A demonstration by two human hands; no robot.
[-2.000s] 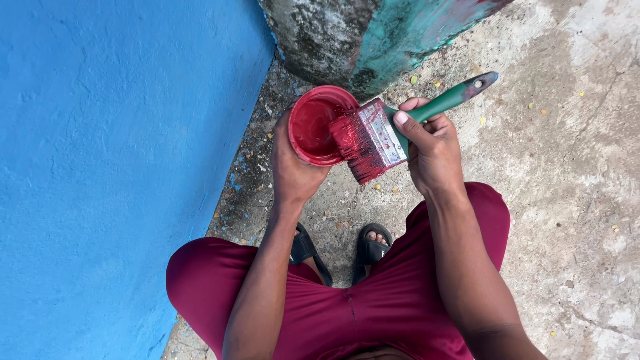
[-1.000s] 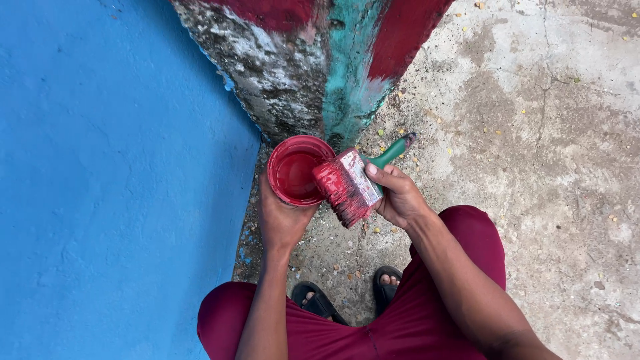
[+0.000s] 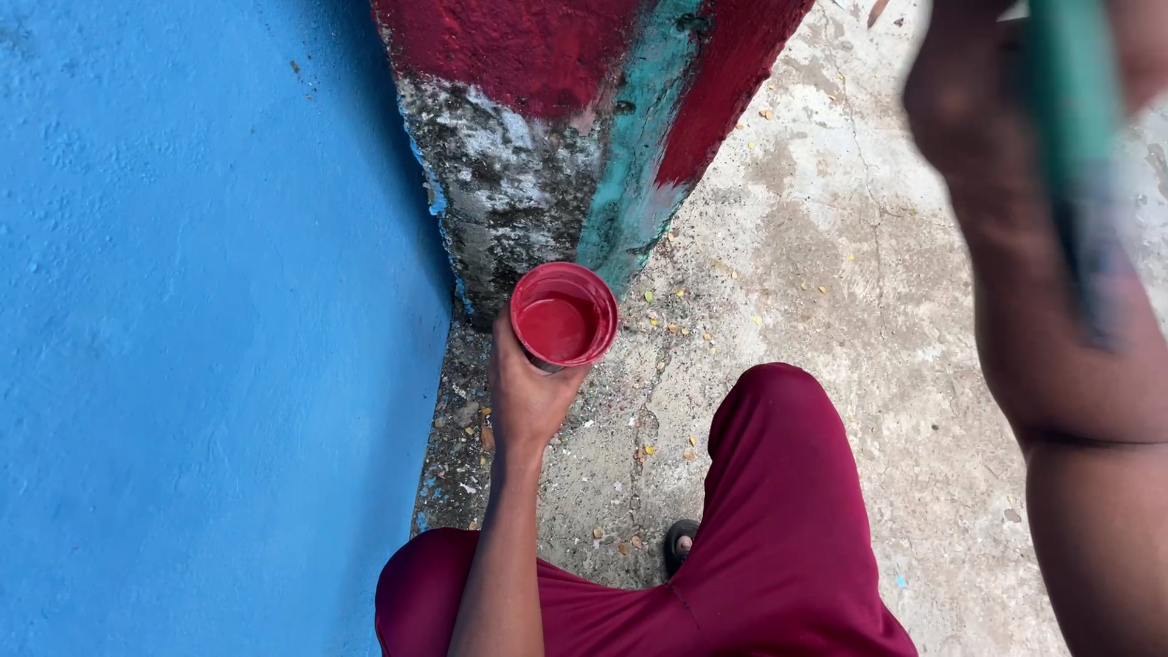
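My left hand (image 3: 532, 392) grips a round tub of red paint (image 3: 558, 319) from below and the left side, its mouth facing up. At the upper right, close to the camera and blurred, my right hand (image 3: 995, 109) is closed on the green handle of a paintbrush (image 3: 1077, 100). The handle's outer end is cut off by the top edge, and the brush's bristles cannot be made out. Just beyond the tub stands a pillar (image 3: 511, 173), painted dark red higher up, with a teal strip along its corner and bare, stained white-grey masonry low down.
A blue wall (image 3: 219, 328) fills the left side and meets the pillar. Rough concrete ground (image 3: 821, 301) with cracks and small yellow leaves lies to the right. My knees in maroon cloth (image 3: 794, 493) and one sandalled foot (image 3: 680, 540) are below the tub.
My right hand has moved with the brush from beside the tub to the upper right, near the camera. My left hand still holds the tub. More of the pillar's red upper part shows.
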